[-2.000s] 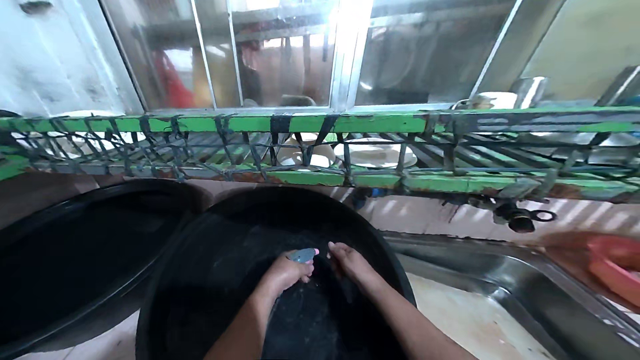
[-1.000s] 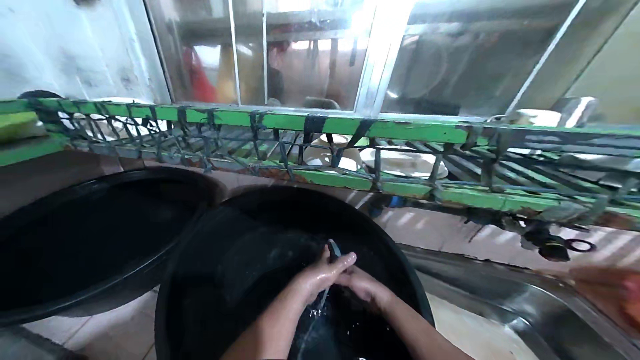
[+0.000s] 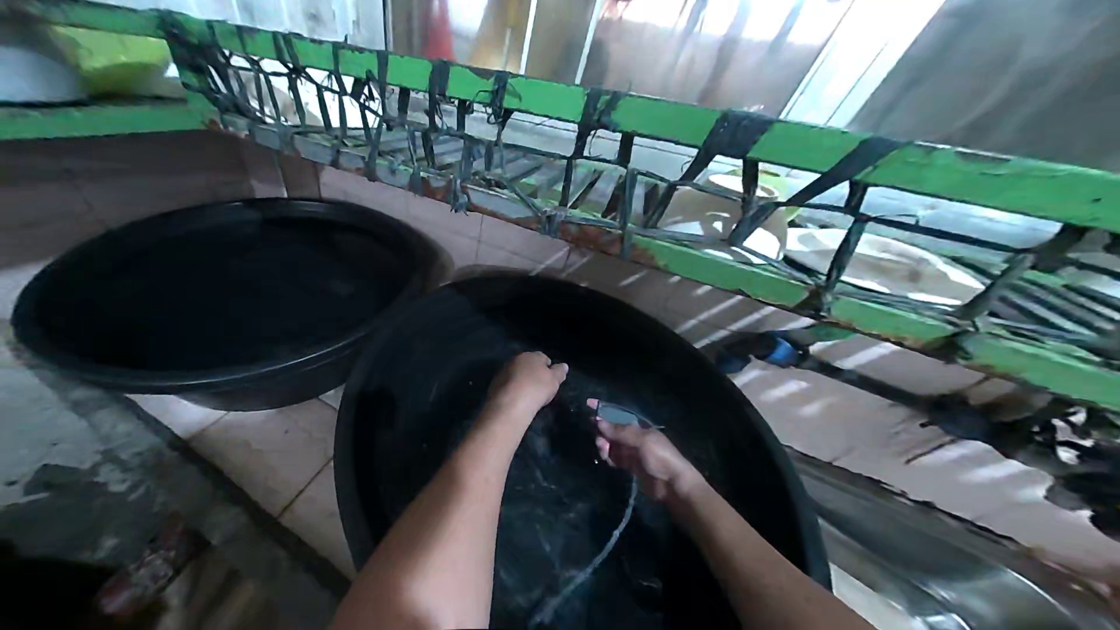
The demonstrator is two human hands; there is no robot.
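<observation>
Inside the large round black tub (image 3: 363,525), my right hand (image 3: 643,451) holds a small, flat, grey-blue object (image 3: 619,415) between thumb and fingers; what it is cannot be told. A thin pale streak (image 3: 604,551), which looks like running water, curves down below that hand. My left hand (image 3: 529,381) is over the tub, a little left of the right hand and apart from it. Its fingers are curled, and whether they hold anything is hidden. The tub's dark inside looks wet.
A second black tub (image 3: 262,381) stands at the left on pink tiles. Behind runs a green rack (image 3: 682,118) with black strapping, holding a pale container (image 3: 726,214) and a white dish (image 3: 884,262). At the lower right is a metal sink (image 3: 945,560); dark pipework (image 3: 910,398) crosses the wall.
The grey-blue object was in my left hand two seconds ago and is now in my right. My hands, together one second ago, have moved apart. The view has swung left.
</observation>
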